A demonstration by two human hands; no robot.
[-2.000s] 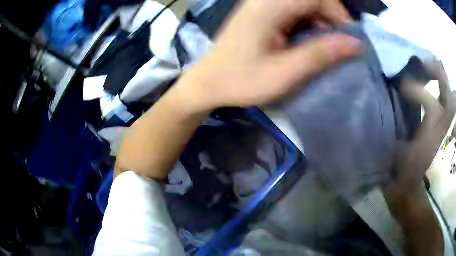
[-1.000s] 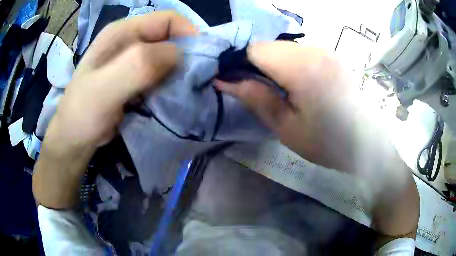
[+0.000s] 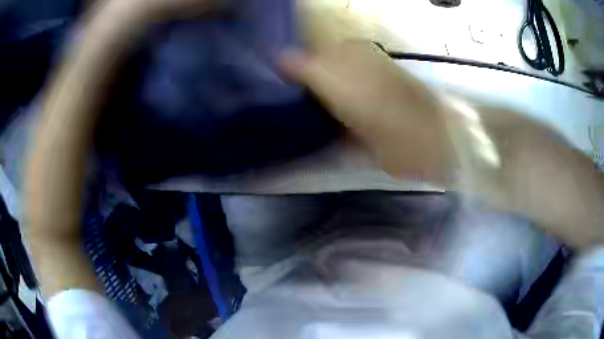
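A dark, blurred knit piece (image 3: 218,126) lies in front of me over the table edge, with a greyish-purple part (image 3: 271,26) at its top. My right hand (image 3: 371,99) is blurred; its thumb or a finger rests against the cloth. Whether it grips the cloth is hard to tell. My left arm curves up the left side, and my left hand (image 3: 159,10) is blurred and cut off by the top edge.
Black-handled scissors (image 3: 544,40) lie on the white table (image 3: 463,30) at upper right. A dark curved seam line crosses the table. A blue basket (image 3: 208,258) with dark and pale scraps stands below the table at left. My lap is at bottom centre.
The view has shifted, with the scissors now at upper right. The grey piece with dark seams, earlier between both hands, has given way to mostly dark cloth. Both hands have moved up in the picture.
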